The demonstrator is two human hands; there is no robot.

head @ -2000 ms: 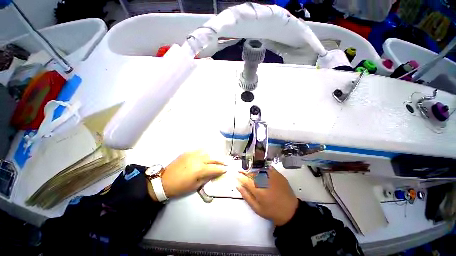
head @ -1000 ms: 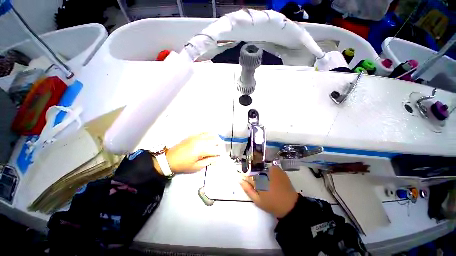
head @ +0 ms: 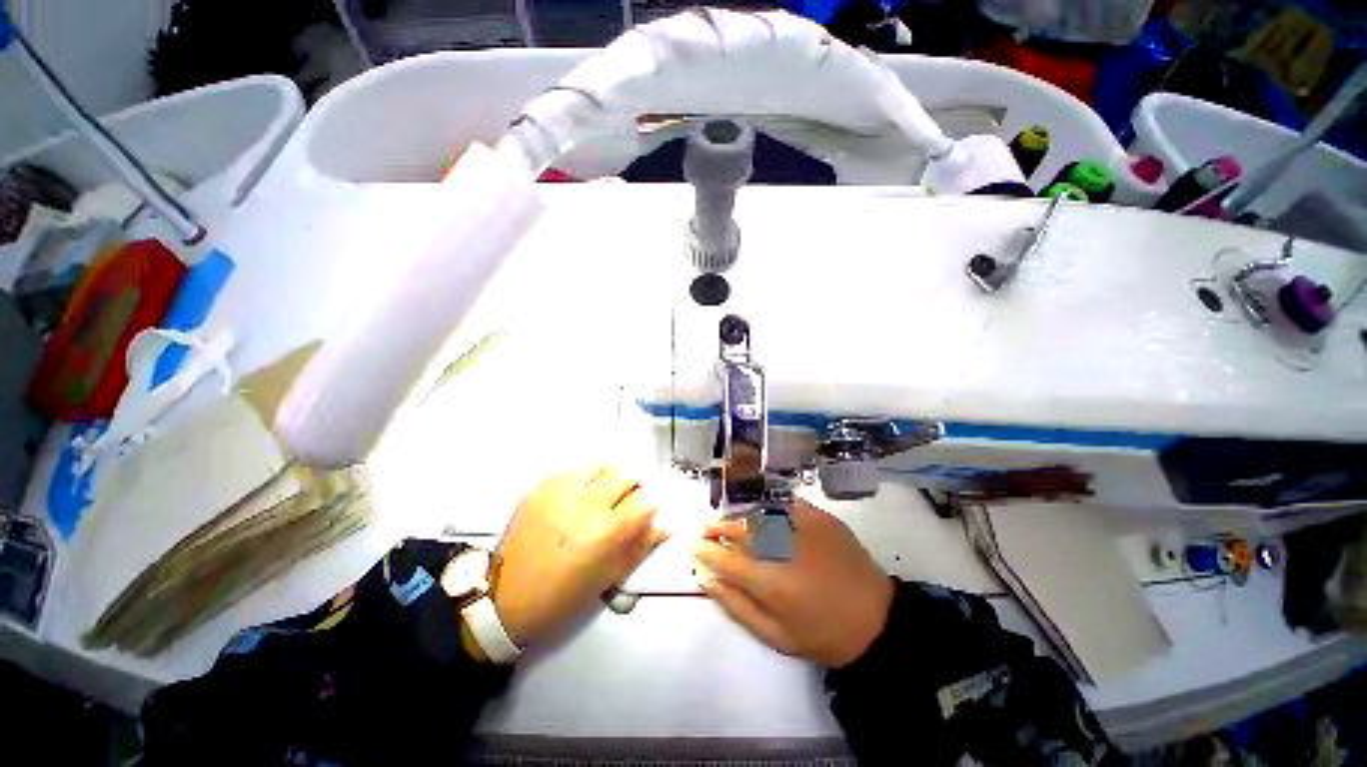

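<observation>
A pale fabric piece [head: 678,543], washed out by glare, lies at the needle area between my hands. My left hand [head: 577,547] is left of the presser foot with its fingers bent onto the piece. My right hand [head: 802,581] is right of and partly below the foot, thumb and fingers at the piece's right side. The sewing machine's metal needle bar parts [head: 742,435] stand above; the foot and needle tip are hard to make out. A small grey piece [head: 619,601] shows partly beside my left hand.
A thick stack of cut pieces [head: 225,562] lies at left, a smaller pile of beige pieces [head: 1072,577] at right. The white lamp [head: 412,307] hangs over the left. Bobbins [head: 1202,558] lie at far right. A red box [head: 113,330] is at far left. A faint yellowish edge [head: 462,364] shows behind the lamp.
My left hand has moved down and nearer the front, its fingers more bent. The small grey piece is more covered. A yellowish edge now shows right of the lamp. The view has shifted slightly.
</observation>
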